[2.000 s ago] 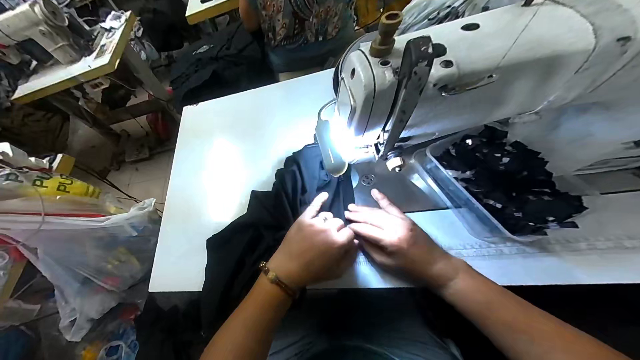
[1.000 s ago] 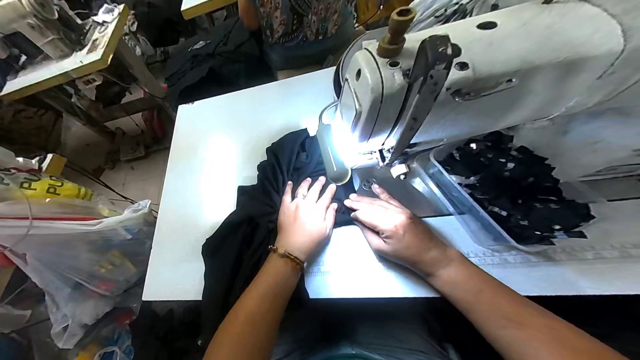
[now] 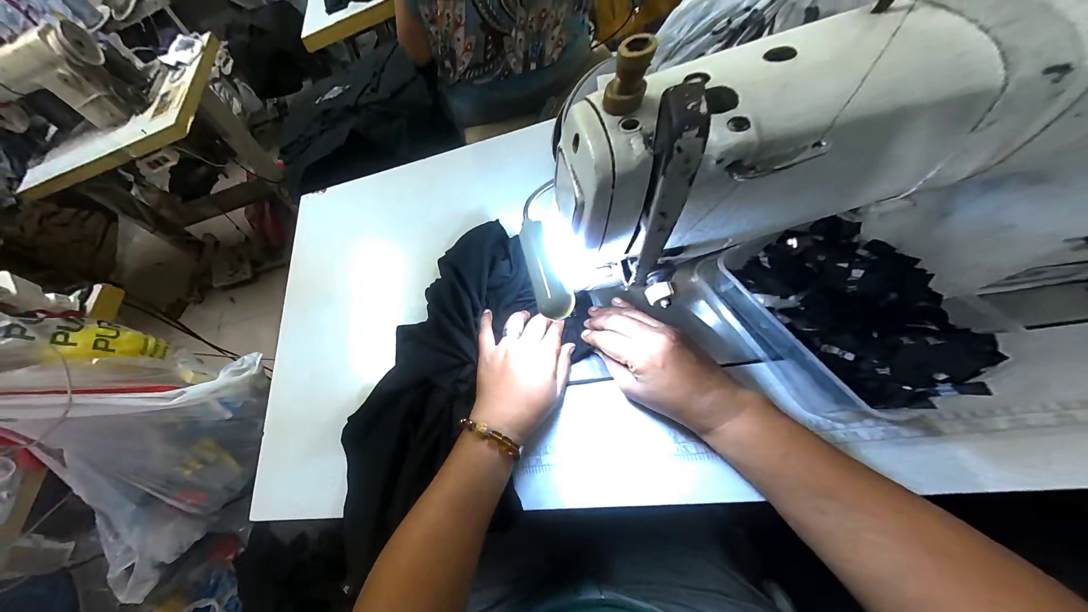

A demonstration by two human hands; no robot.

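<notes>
Black fabric (image 3: 425,374) lies bunched on the white table, runs under the head of a white industrial sewing machine (image 3: 816,93) and hangs over the front edge. My left hand (image 3: 523,374) rests on it with the fingers spread, just in front of the small lit lamp (image 3: 546,268). To the right, my right hand (image 3: 650,361) has its fingertips together on the fabric's edge beside the metal needle plate; whether they pinch it is hard to see. Glare and the lamp partly hide the needle area.
A clear plastic tray (image 3: 790,348) of small black fabric pieces stands right of my right hand. A person (image 3: 506,51) sits beyond the table. Filled plastic bags (image 3: 161,442) are at the left, below another sewing machine on a table (image 3: 127,132). Dark cloth (image 3: 365,119) lies behind.
My left hand, earlier close against the right with fingers bent, has moved away from it and now lies spread on the fabric. The fabric is bunched higher beside the lamp.
</notes>
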